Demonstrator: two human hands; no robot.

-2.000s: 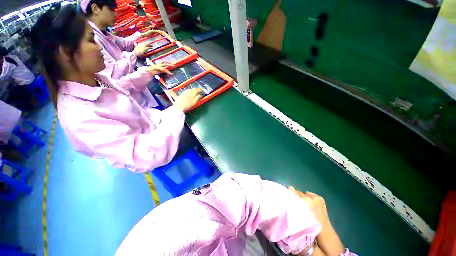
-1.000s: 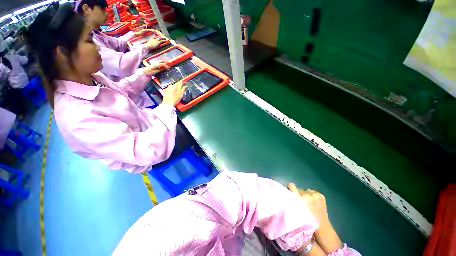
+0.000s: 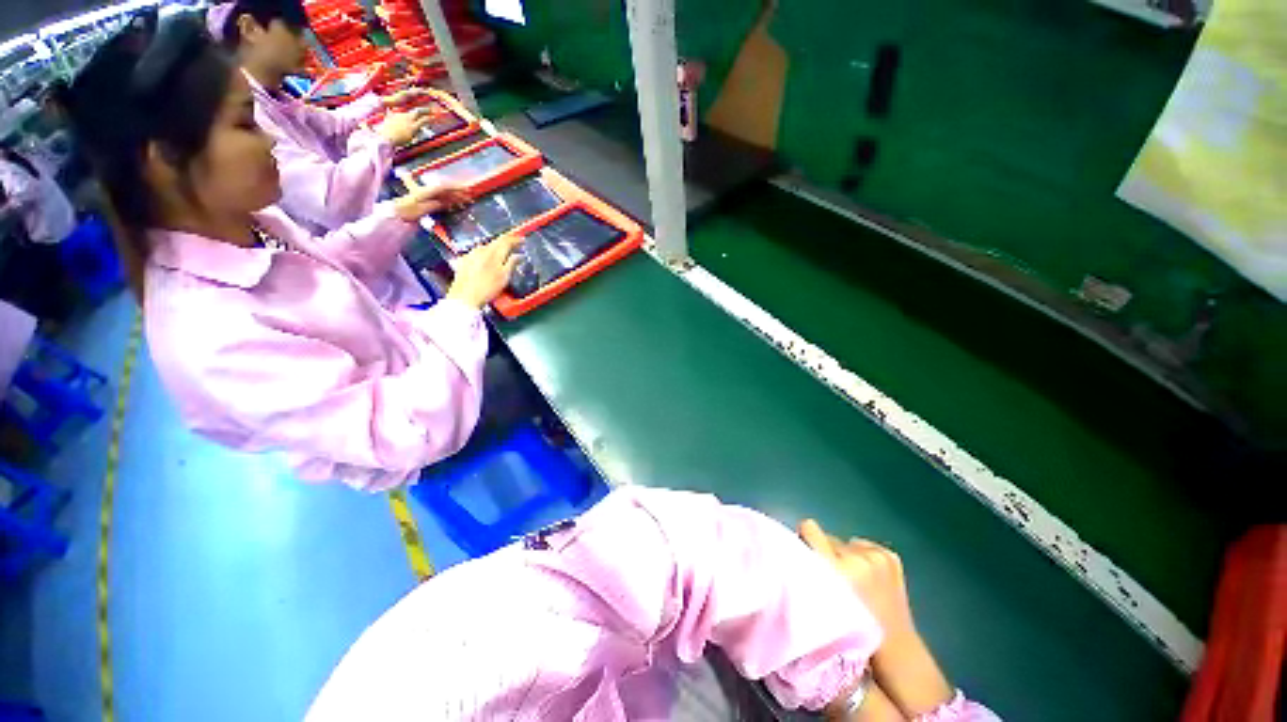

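Observation:
The wearer's arms, in pink sleeves, cross at the wrists over the near edge of the green bench (image 3: 748, 409). One hand shows, apparently my right hand (image 3: 864, 571), its fingers bent; no object shows in it, but its palm side is hidden. My left arm ends in an elastic cuff with a band at the wrist; my left hand is cut off or hidden below. The nearest tablet (image 3: 562, 257) lies in an orange tray (image 3: 621, 248) farther left on the bench, under a neighbouring worker's hand, beside more tablets.
Two workers in pink (image 3: 304, 346) sit at left. A blue stool (image 3: 494, 497) stands below the bench edge. A white post (image 3: 658, 134) rises from the worn white rail (image 3: 903, 423). Yellow paper (image 3: 1225, 148) hangs upper right. Orange-red trays (image 3: 1242, 642) stand at lower right.
The view has shifted slightly, so the bench and workers sit a little farther left. The neighbour's hand has moved toward the near tablet's left edge. My crossed arms hold nearly the same pose.

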